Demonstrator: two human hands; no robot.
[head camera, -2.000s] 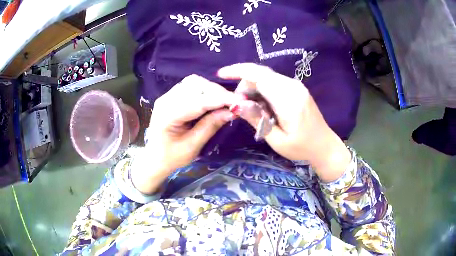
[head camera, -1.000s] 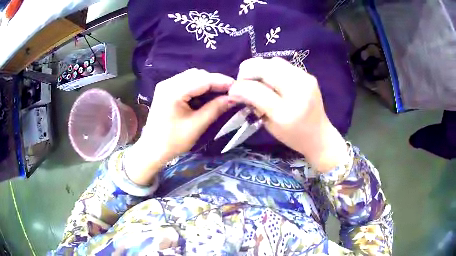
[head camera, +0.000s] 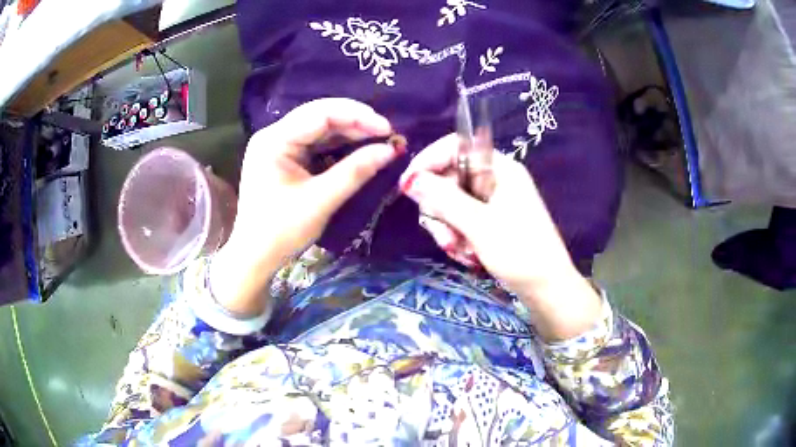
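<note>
The dark purple cloth (head camera: 349, 96) with white embroidery lies over the lap. My left hand (head camera: 301, 188) pinches a small brownish-gold thing (head camera: 397, 141) between thumb and forefinger, above the cloth; whether it is a bead, a button or a cloth edge I cannot tell. My right hand (head camera: 489, 196) is just right of it, not touching, with thumb and forefinger together. It holds small silver scissors (head camera: 464, 131), blurred, with the blades pointing away from me. No needle or thread can be made out.
A translucent pink bin (head camera: 164, 211) stands on the green floor at the left. Behind it is a pale box (head camera: 194, 103) with dark and red spools. Dark furniture with a blue edge (head camera: 676, 105) is at the right, and a dark shape (head camera: 758, 257) lies on the floor there.
My hands have come slightly apart. The scissor blades, pointing down towards me a second ago, now point up and away. The small brownish-gold thing now shows at my left fingertips.
</note>
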